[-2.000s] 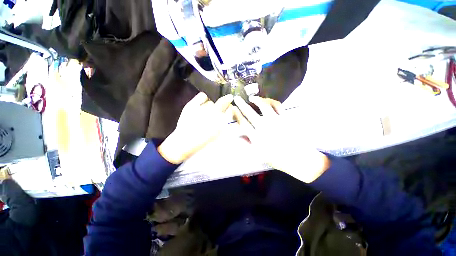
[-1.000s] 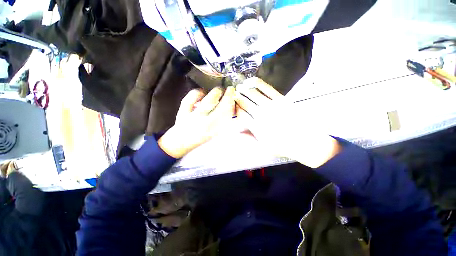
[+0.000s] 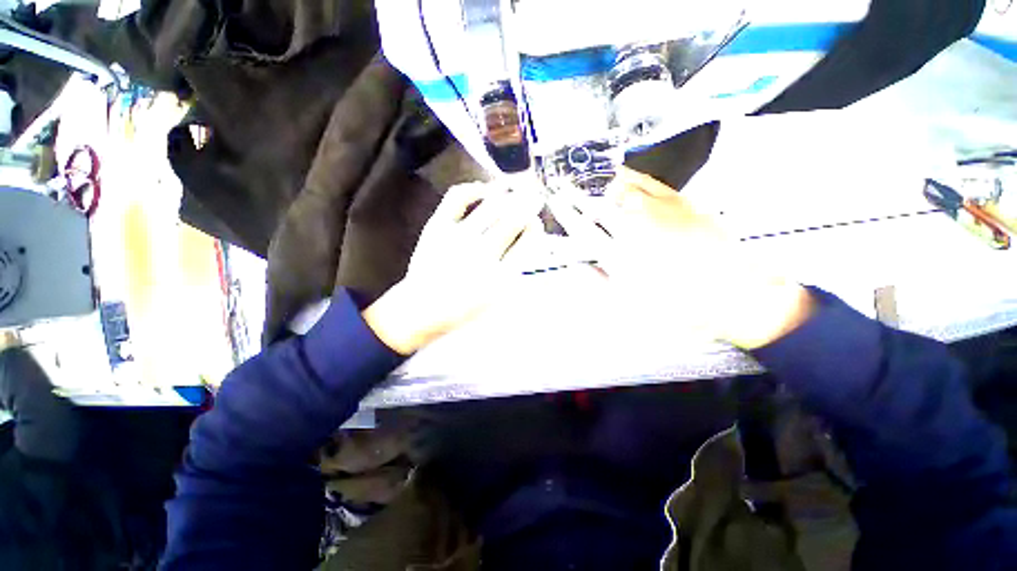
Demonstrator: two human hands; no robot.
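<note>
A dark brown garment piece (image 3: 335, 201) lies crumpled left of the sewing machine (image 3: 580, 67), and part of it shows behind the needle area (image 3: 582, 162). My left hand (image 3: 463, 257) rests at the cloth's near edge, just left and in front of the needle. My right hand (image 3: 691, 257) is on the right side of the needle, fingertips near the presser foot. A small dark bit of cloth (image 3: 550, 221) shows between my fingertips. Both hands are overexposed, so their exact grip is hidden. A dark thread (image 3: 836, 225) runs across the white table to the right.
An orange and black tool (image 3: 968, 212) lies at the right table edge. Red-handled scissors (image 3: 81, 181) lie far left beside a grey machine housing (image 3: 45, 257). Another person's sleeve (image 3: 39, 390) shows at lower left. The table's front edge (image 3: 558, 377) curves before me.
My right hand has moved right, away from my left hand. The machine appears further right in view. The dark thread, absent in the oldest frame, still crosses the table.
</note>
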